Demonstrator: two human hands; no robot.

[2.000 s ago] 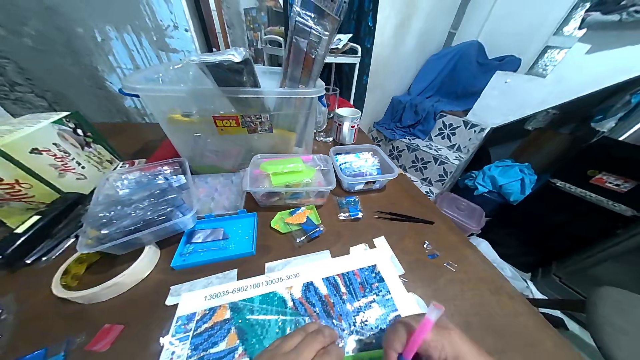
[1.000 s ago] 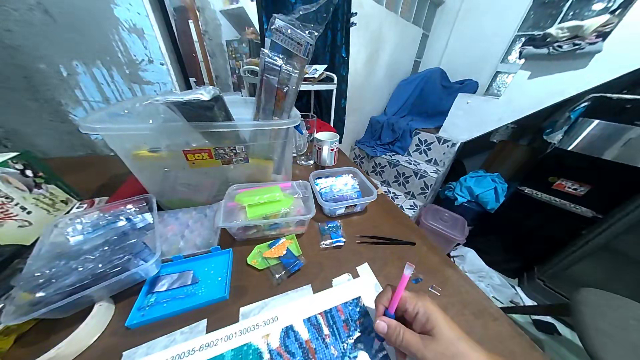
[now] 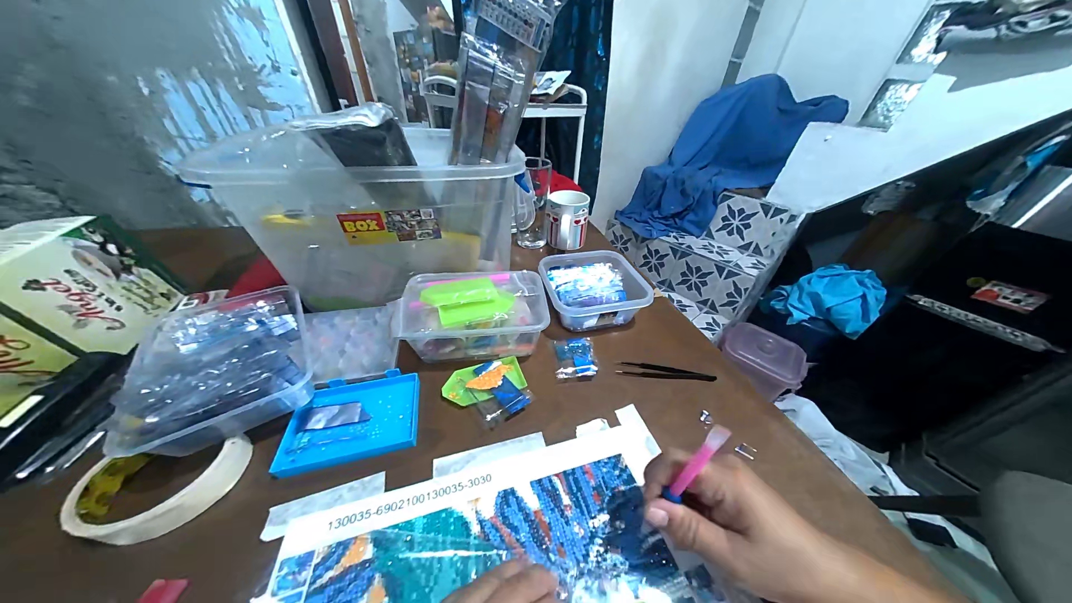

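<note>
My right hand [image 3: 720, 511] holds a pink pen-like tool [image 3: 698, 462] with a dark blue grip, just over the right edge of a diamond painting canvas [image 3: 544, 519]. At the bottom edge my left hand [image 3: 511, 584] rests on the canvas; only its fingers show, and I see nothing held in them. Plastic film lies over part of the picture. Behind the canvas, a green tray [image 3: 459, 388] carries orange beads and a small bag with blue contents [image 3: 509, 395]. Another small blue-filled bag [image 3: 576, 358] lies nearby, left of black tweezers [image 3: 666, 371].
A blue plastic tray [image 3: 394, 419] and a roll of tape [image 3: 197, 502] lie left. Behind stand a large clear bin [image 3: 352, 251], two small containers [image 3: 469, 347] [image 3: 615, 314], a tub of bags [image 3: 213, 368] and a mug [image 3: 568, 222]. Small bits lie right of my right hand.
Two seconds ago my right hand with the pink tool was low at the canvas's bottom edge; it is now higher, by the right edge. My left hand, out of view one second ago, shows again.
</note>
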